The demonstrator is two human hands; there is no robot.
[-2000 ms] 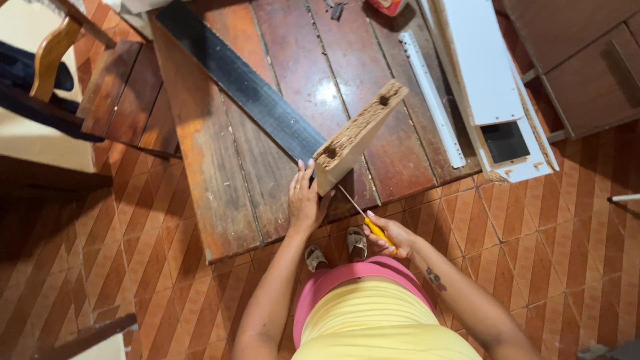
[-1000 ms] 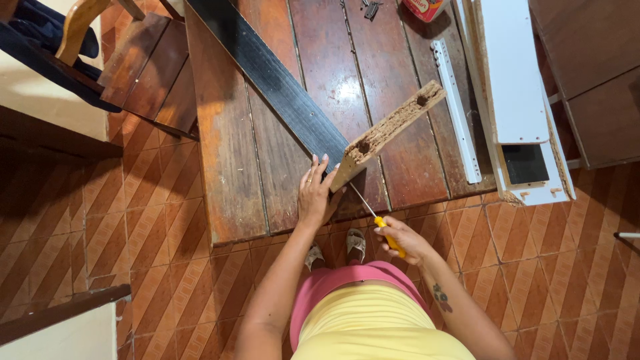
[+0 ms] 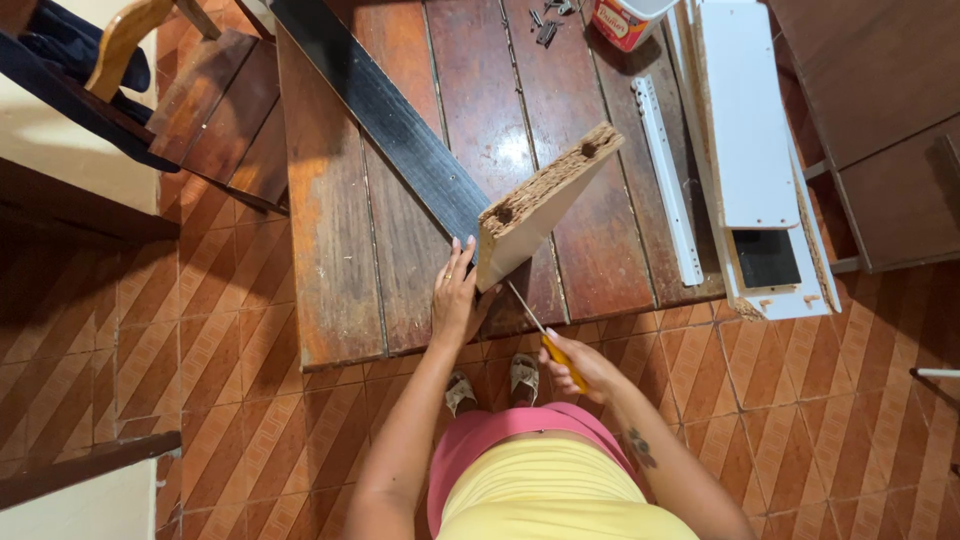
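Observation:
A dark particleboard panel (image 3: 405, 139) lies diagonally on the wooden table (image 3: 330, 225). A lighter particleboard piece (image 3: 536, 225) stands on edge against its near end, its rough broken edge with two holes facing up. My left hand (image 3: 456, 300) grips the corner where the two boards meet; its thumb is partly hidden behind them. My right hand (image 3: 581, 364) is closed around the yellow handle of a screwdriver (image 3: 559, 349), whose shaft points up-left to the lower side of the standing piece. The tip is hard to make out there.
A white metal drawer slide (image 3: 667, 180) lies right of the boards. White panels (image 3: 750, 127) with wooden dowels are stacked at the right edge. Small hardware (image 3: 549, 31) and a plastic tub (image 3: 622, 22) sit at the far side. A wooden chair (image 3: 225, 112) stands at left.
Both hands keep their hold on the boards and the screwdriver, with little plain change. The view has shifted somewhat.

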